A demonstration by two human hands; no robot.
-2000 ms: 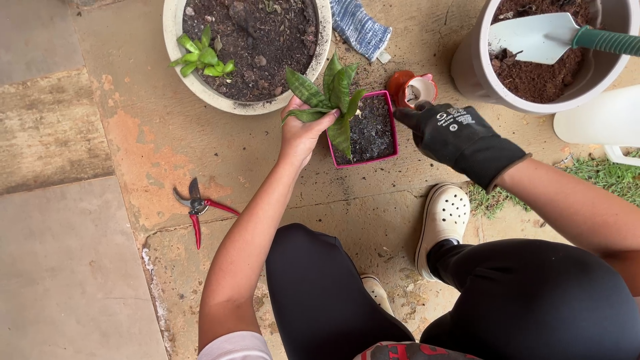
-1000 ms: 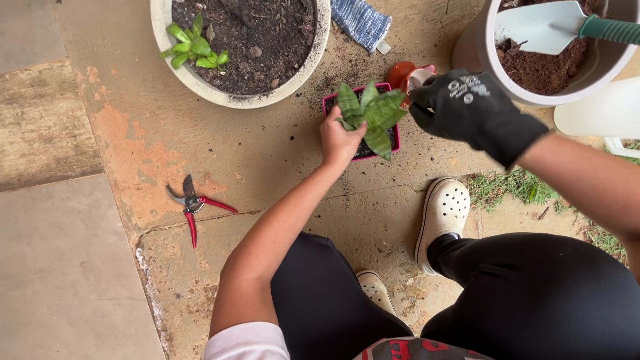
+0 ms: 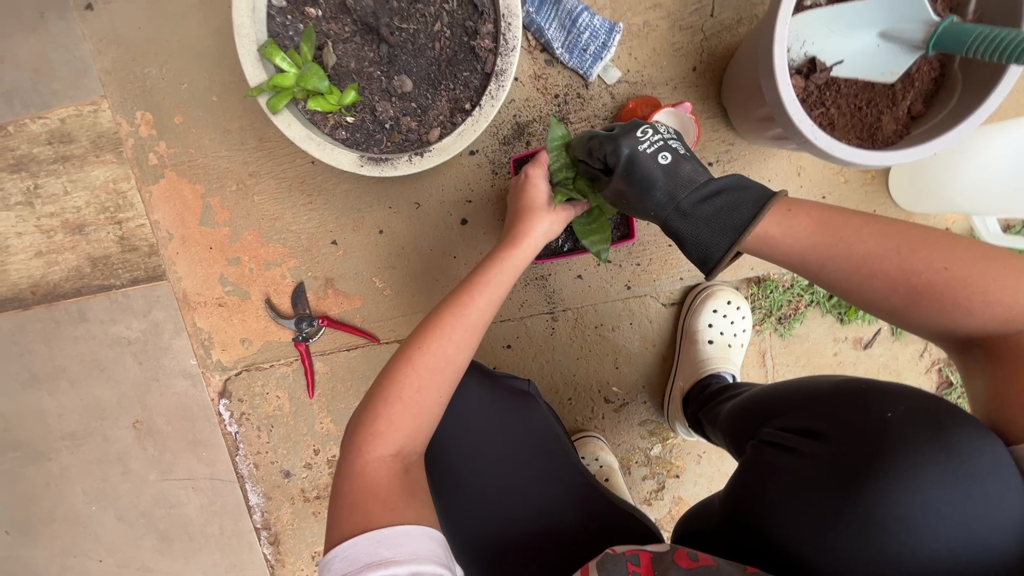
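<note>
My bare left hand grips a broad-leaved green plant low down, over a square magenta pot of dark soil. My right hand, in a black coated work glove, is against the plant's leaves above the pot's right side; its fingertips are hidden, so whether it holds anything cannot be told. Just beyond the glove lie an orange-red object and a small round vessel with a pale inside, both partly covered.
A wide round planter with soil and a small green plant stands upper left. Red-handled pruning shears lie open on the paving. A blue knitted glove lies at the top. Upper right are a tall pot with a trowel and a white plastic container.
My left hand has moved the plant from beside the magenta pot's upper left to over its soil. My gloved right hand has moved left, from beside the small vessel to the leaves.
</note>
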